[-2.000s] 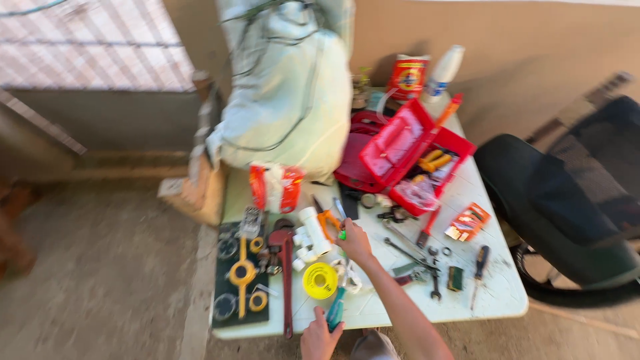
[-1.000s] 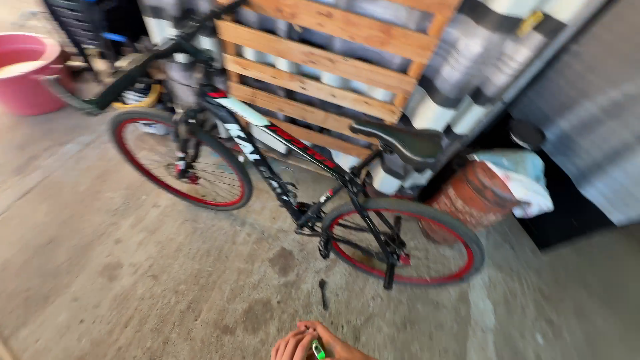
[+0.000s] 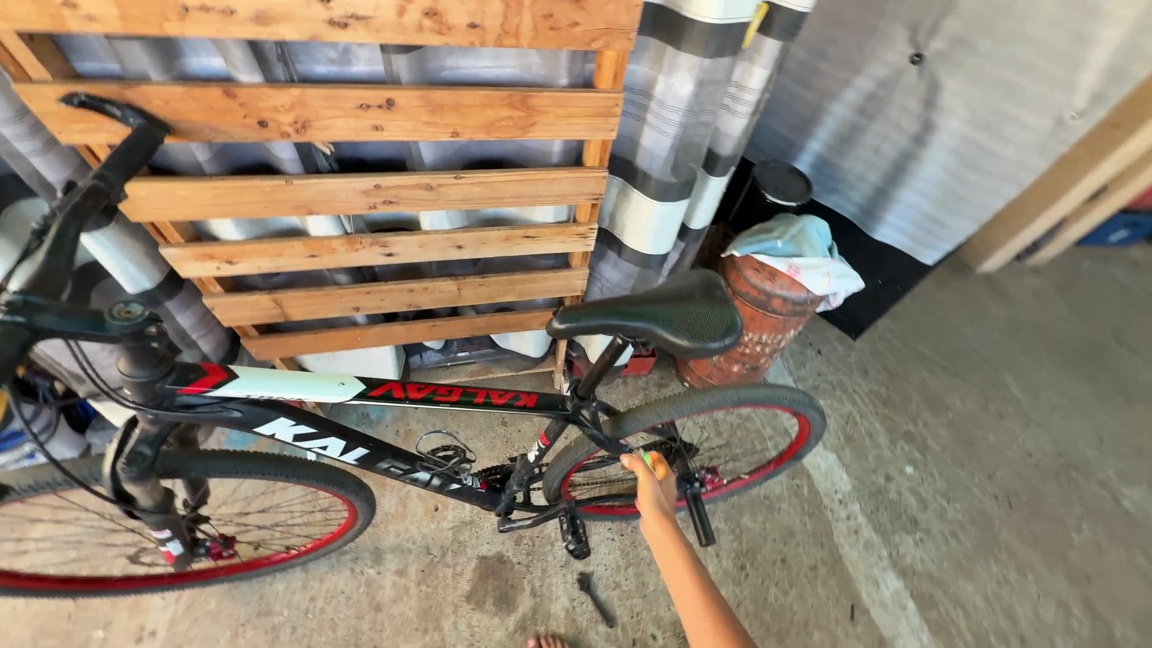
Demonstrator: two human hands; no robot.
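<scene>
My right hand (image 3: 655, 481) is closed around a small tool with a green part, held at the rear of the bicycle (image 3: 360, 441) near the rear wheel (image 3: 792, 441). Most of the tool is hidden by the fingers, so its kind cannot be told, nor whether it touches the frame. The bicycle is black, white and red, and stands upright with its black saddle (image 3: 652, 315) in the middle of the view. A pedal (image 3: 573, 533) hangs just left of my forearm. My left hand is out of view.
A wooden pallet (image 3: 378, 193) leans behind the bicycle. A rusty drum (image 3: 760, 315) with cloth or plastic on top stands behind the rear wheel. A dark metal piece (image 3: 595, 601) lies on the concrete floor near my toes (image 3: 547, 642).
The view has turned from the tool table to the bicycle and come closer. One second ago both hands were together low in view; now the right reaches to the rear wheel and the left is gone.
</scene>
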